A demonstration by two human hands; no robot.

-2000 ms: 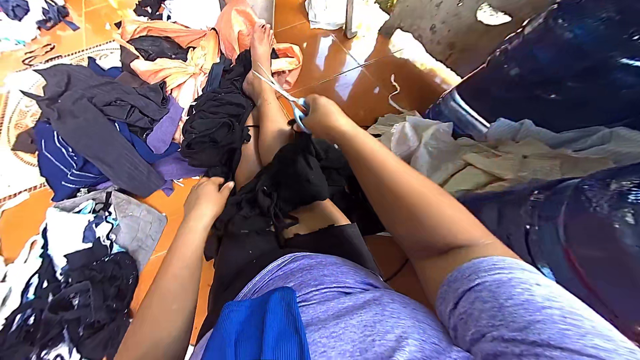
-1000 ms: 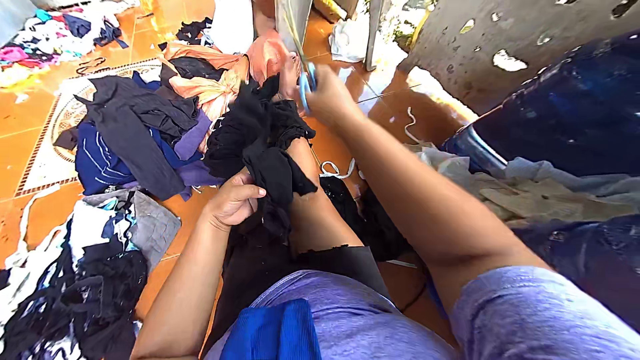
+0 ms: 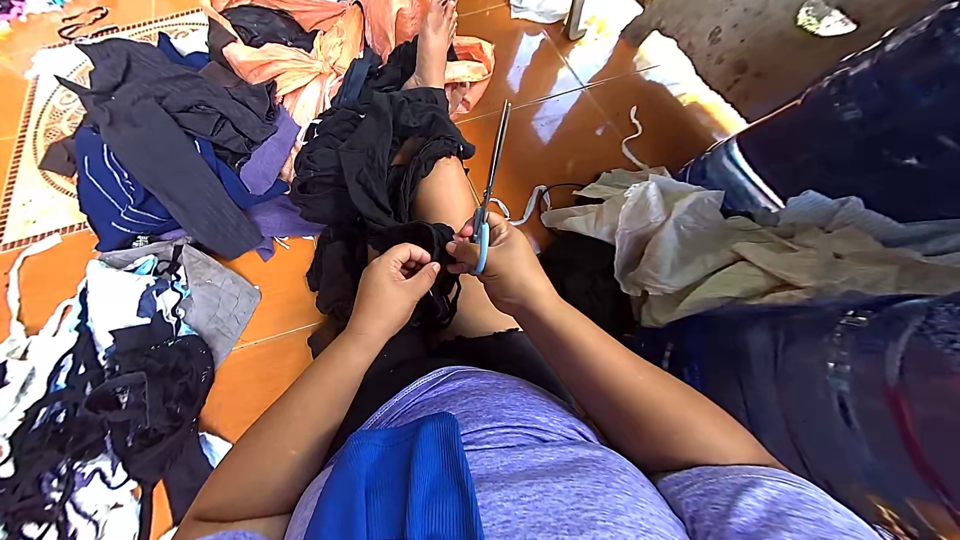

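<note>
Black fabric (image 3: pixel 375 150) lies bunched over my legs. My left hand (image 3: pixel 397 289) pinches its edge between thumb and fingers, above my lap. Close beside it on the right, my right hand (image 3: pixel 502 259) holds scissors with light blue handles (image 3: pixel 483 247), their blades upright and nearly together, pointing away from me. The right fingertips also touch the edge of the black fabric. A piece of blue ribbed cloth (image 3: pixel 397 480) rests on my purple shirt.
Dark and purple garments (image 3: pixel 165 135) and an orange sack (image 3: pixel 322 56) lie ahead on the left. Black and white scraps (image 3: pixel 97 390) are heaped at the near left. Beige cloth (image 3: pixel 697 240) lies between large blue containers (image 3: pixel 795 390) on the right. A white strip (image 3: pixel 634 139) curls on the tiles.
My right hand has come back with the scissors from the far end of my leg to beside my left hand. The blades now point away, with both hands at the black fabric.
</note>
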